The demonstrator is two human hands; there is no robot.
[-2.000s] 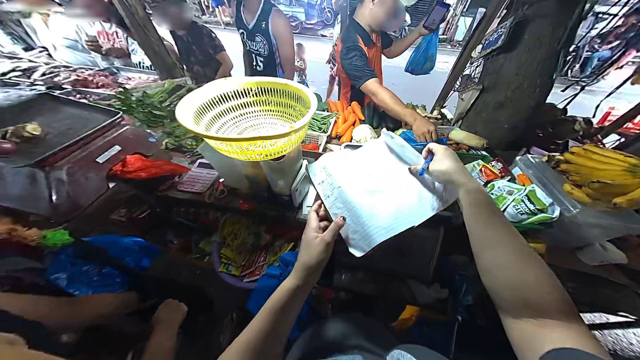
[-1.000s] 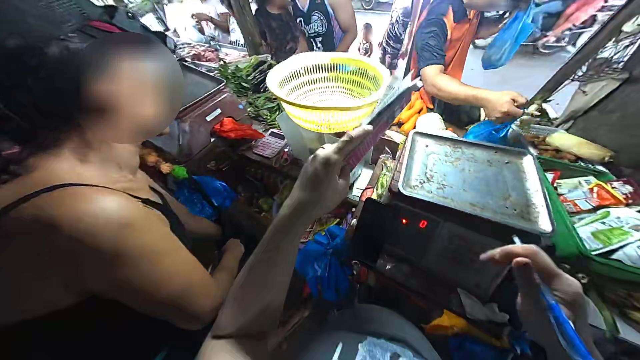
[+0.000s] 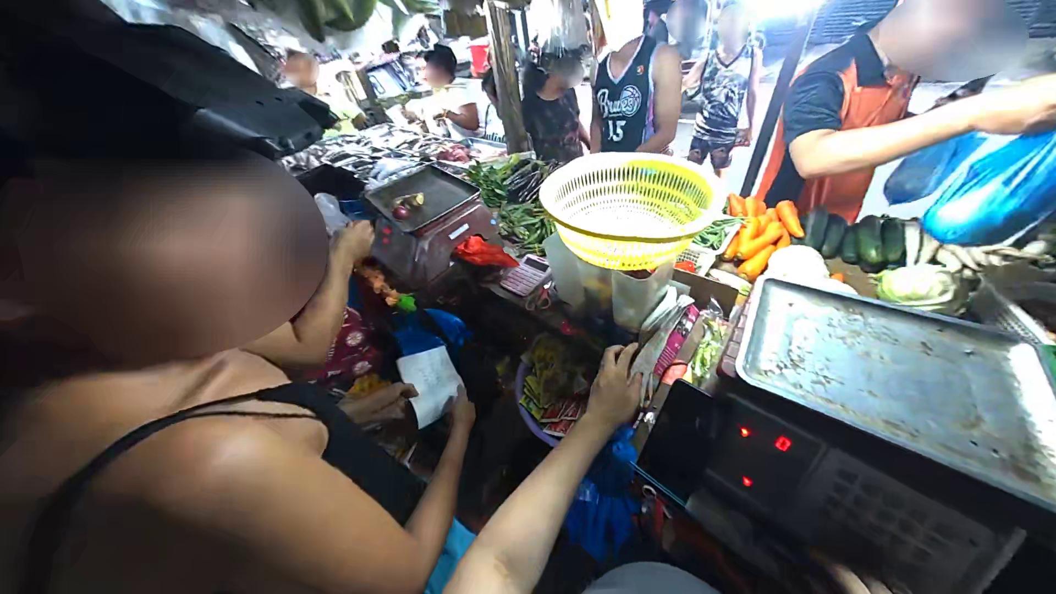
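My left hand reaches forward to a folded notebook or paper bundle that stands upright between the yellow basket and the scale. Its fingers touch the lower edge of the bundle; whether they grip it I cannot tell. Of my right hand only blurred fingers show at the bottom edge, below the scale's keypad. A digital scale with red lit digits carries a worn metal tray. The yellow plastic basket rests on a whitish container.
A person in a black strap top is close on my left. Another person's hands hold a paper. A second scale, a calculator, carrots, cucumbers and a blue bag lie around. Several people stand across the stall.
The open notebook that both hands held two seconds ago is no longer between them. My left hand has gone to the papers beside the basket. The blue pen in my right hand has gone from sight.
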